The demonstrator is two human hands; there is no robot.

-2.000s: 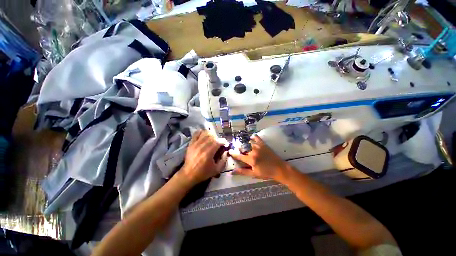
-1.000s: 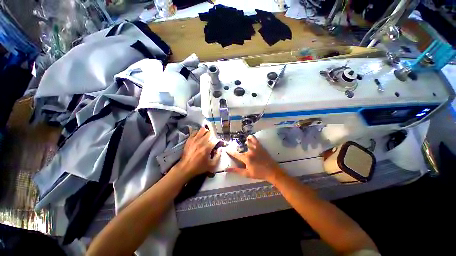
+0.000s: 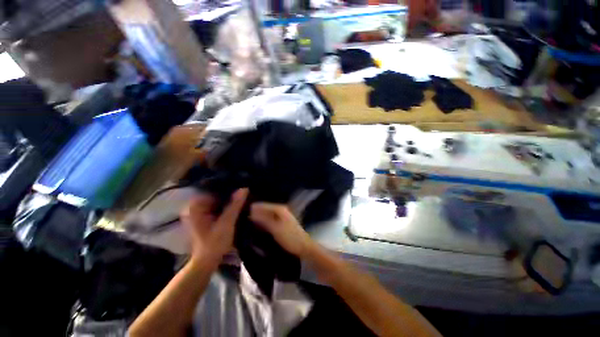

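Note:
A black and light grey garment (image 3: 283, 155) is bunched up left of the sewing machine (image 3: 460, 158), and part of it hangs over the table's front edge. My left hand (image 3: 209, 227) and my right hand (image 3: 279, 224) are close together on its black cloth, both gripping it. The view is blurred, so the fingertips are partly lost in the dark fabric. The needle area (image 3: 399, 194) is to the right of my hands, and neither hand touches the machine.
A blue and green basket (image 3: 99, 161) stands at the left, with dark cloth heaps (image 3: 125, 263) below it. Black cut pieces (image 3: 395, 91) lie on the brown board behind the machine. A beige box-like item with a dark rim (image 3: 549, 266) is at the right front.
Both hands have left the needle area and moved left with the cloth. The garment is now heaped with its black side showing. The view has turned left, bringing in the basket.

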